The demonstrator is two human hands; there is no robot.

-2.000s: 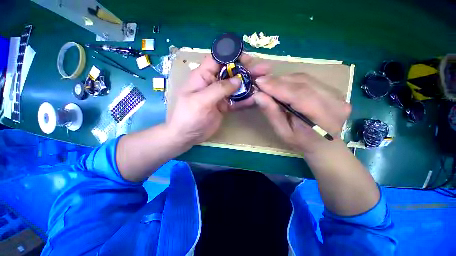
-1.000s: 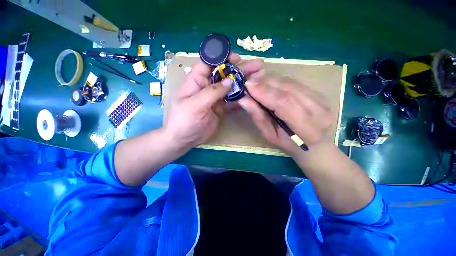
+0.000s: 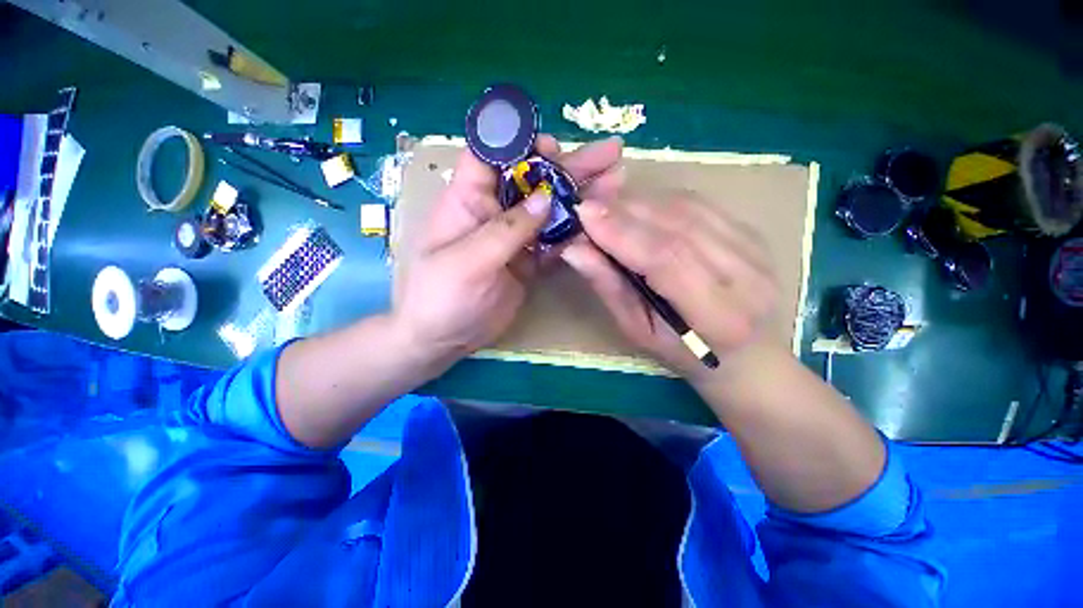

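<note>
My left hand (image 3: 463, 267) holds the round dark watch case (image 3: 561, 223) above the mat, its thumb on the open inside. The display module (image 3: 501, 124), a black disc with a grey centre, stands off the case's upper left side. A short orange flex cable (image 3: 526, 179) runs between disc and case. My right hand (image 3: 689, 267) holds a black pen-like stick (image 3: 665, 311) with a pale band near its rear end. The stick's front end is at the case's right edge; its tip is too small to make out.
Tan mat (image 3: 736, 202) lies under the hands. At left are a tape roll (image 3: 170, 170), a reel (image 3: 115, 302), a card of dark pieces (image 3: 299, 266), tweezers (image 3: 279, 173) and small batteries (image 3: 347, 131). At right are black round pieces (image 3: 873, 207) and a dark bundled part (image 3: 873, 317).
Both hands with the case and disc have shifted a little left. The disc has tilted slightly, and the stick's rear end has moved left and down.
</note>
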